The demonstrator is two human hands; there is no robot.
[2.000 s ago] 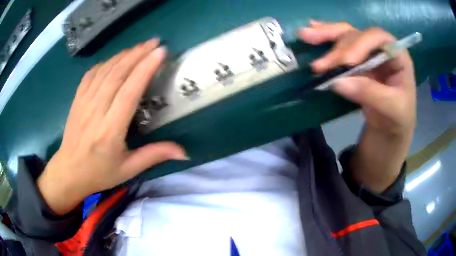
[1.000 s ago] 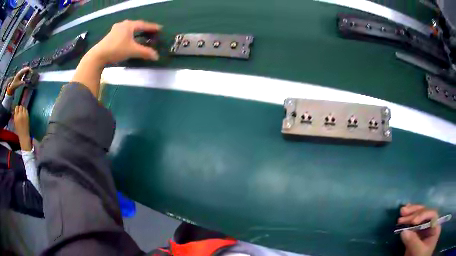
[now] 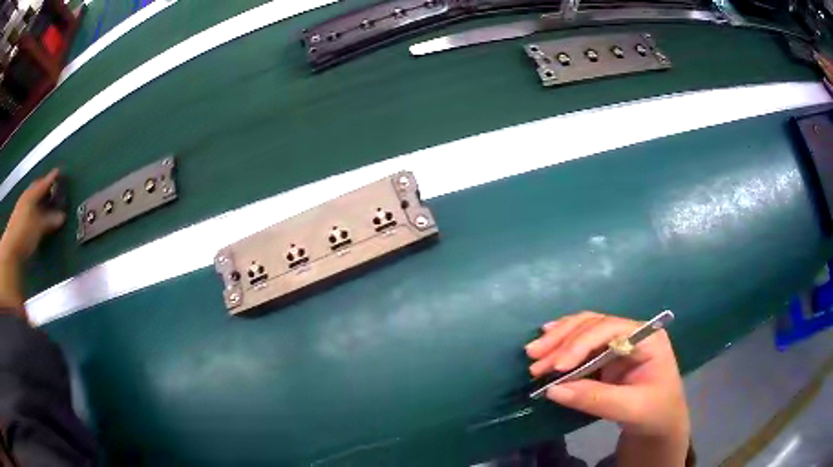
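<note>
My right hand (image 3: pixel 616 374) holds silver tweezers (image 3: pixel 585 368) with a tan band, over the front of the green belt, tips pointing left. A thick fixture block (image 3: pixel 320 223) with four hole clusters lies in the middle, partly over the white stripe, touched by neither hand. My left hand (image 3: pixel 32 219) is blurred at the left edge, beside a plate with four brass-coloured inserts (image 3: pixel 119 208). A small dark shape shows at its fingertips; whether it is gripped cannot be told.
A second plate with brass-coloured inserts (image 3: pixel 598 60) lies at the far right, near a flat metal strip (image 3: pixel 484 38). A long dark fixture (image 3: pixel 374 27) lies at the far side. A black block (image 3: pixel 817 150) is at the right edge. White stripes cross the belt (image 3: pixel 402 365).
My left hand has left the fixture block for the far left. My right hand keeps the tweezers, now away from the block. The view has shifted, showing more of the belt than at first.
</note>
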